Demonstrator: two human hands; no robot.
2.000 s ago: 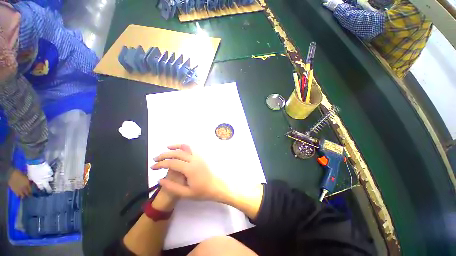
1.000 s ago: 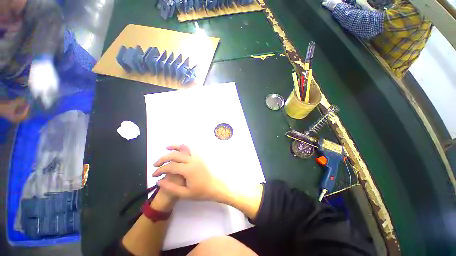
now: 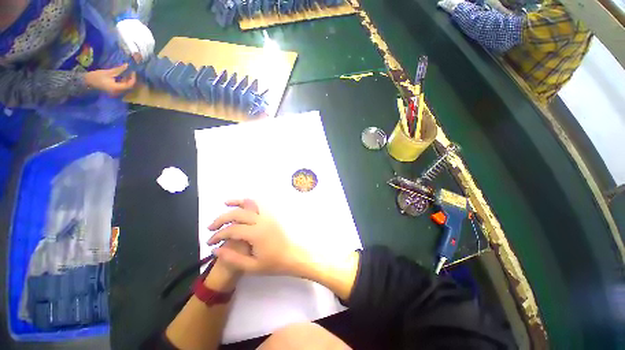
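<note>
A white paper sheet (image 3: 260, 150) lies on the dark green bench, with a small round dish of brown-gold bits (image 3: 304, 180) on it. My right hand (image 3: 255, 239) rests on top of my left hand over the paper, its fingers somewhat spread and no object visible in it. My left hand (image 3: 226, 265) is mostly hidden beneath it; a red band shows on that wrist. I cannot see the left fingers clearly.
Tan cardboard (image 3: 185, 51) holds a row of blue units (image 3: 205, 82), where another person's hands reach. Right: pen pot (image 3: 411, 140), round lid (image 3: 374, 138), coil stand (image 3: 413, 199), blue-orange tool (image 3: 449, 232). Left: white tissue (image 3: 172, 180), blue crate (image 3: 20, 273).
The person at left has moved their hands from the crate up to the left end of the row of blue units. My hands stay folded in the same place.
</note>
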